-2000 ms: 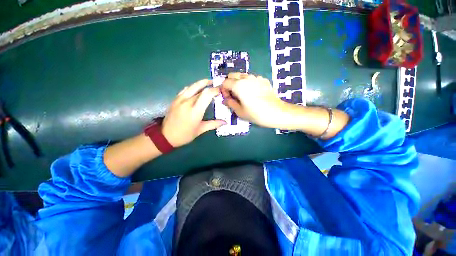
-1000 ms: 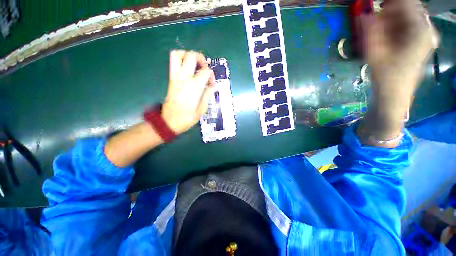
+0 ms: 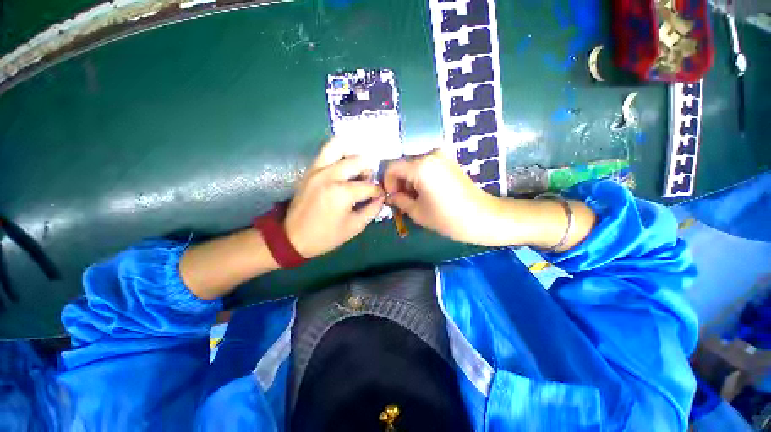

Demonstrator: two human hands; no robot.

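A phone body [image 3: 366, 126], silvery-white with black patches and circuitry at its far end, lies on the green bench in front of me. My left hand [image 3: 332, 205] and my right hand [image 3: 444, 196] meet over its near end, fingertips together, and hide much of that end. A small orange-brown piece [image 3: 401, 224] sticks out below my right fingertips. My right fingers pinch at it. What my left fingertips touch is too small and covered to tell.
A sticker strip [image 3: 473, 93] with black shapes lies right of the phone. A green-and-white flat item [image 3: 583, 174] is beyond it. The red bin [image 3: 620, 42] holds tan parts [image 3: 676, 38], with a second strip [image 3: 685, 139] beside it. Dark-handled pliers [image 3: 25, 249] lie far left.
My right hand has come back from the red bin to the phone's near end, and the orange-brown piece now shows there. My left hand has moved down from the phone's far end.
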